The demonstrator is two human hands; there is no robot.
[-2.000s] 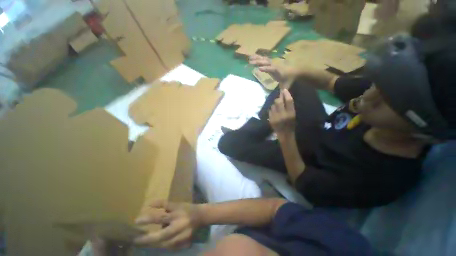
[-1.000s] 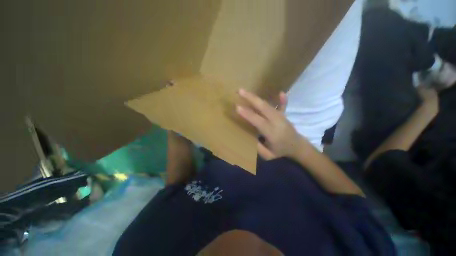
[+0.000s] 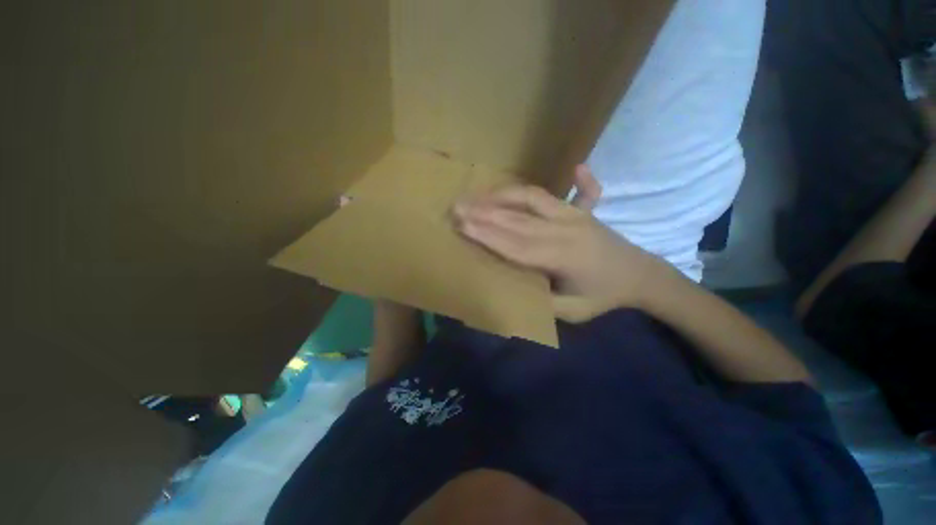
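Note:
A large brown cardboard box blank (image 3: 205, 185), partly folded, fills the left and top of the view. Its wall panel stands upright at top centre, and a short flap (image 3: 411, 241) points towards my chest. My right hand (image 3: 554, 246) is at the flap's right side, with its fingers flat on the flap's face and its lower part behind the flap's edge. My left forearm shows below the flap, but my left hand is hidden behind the cardboard.
A white sheet or cloth-like surface (image 3: 677, 144) lies beyond the cardboard on the right. Another person's arm (image 3: 883, 236) and dark clothing are at the far right. Bluish plastic wrap (image 3: 298, 420) and a bit of green floor (image 3: 344, 326) show at lower left.
The view has swung from the neighbouring person and floor blanks to my lap. Over the last second the flap has turned slightly, and my right fingers have moved a little left over it.

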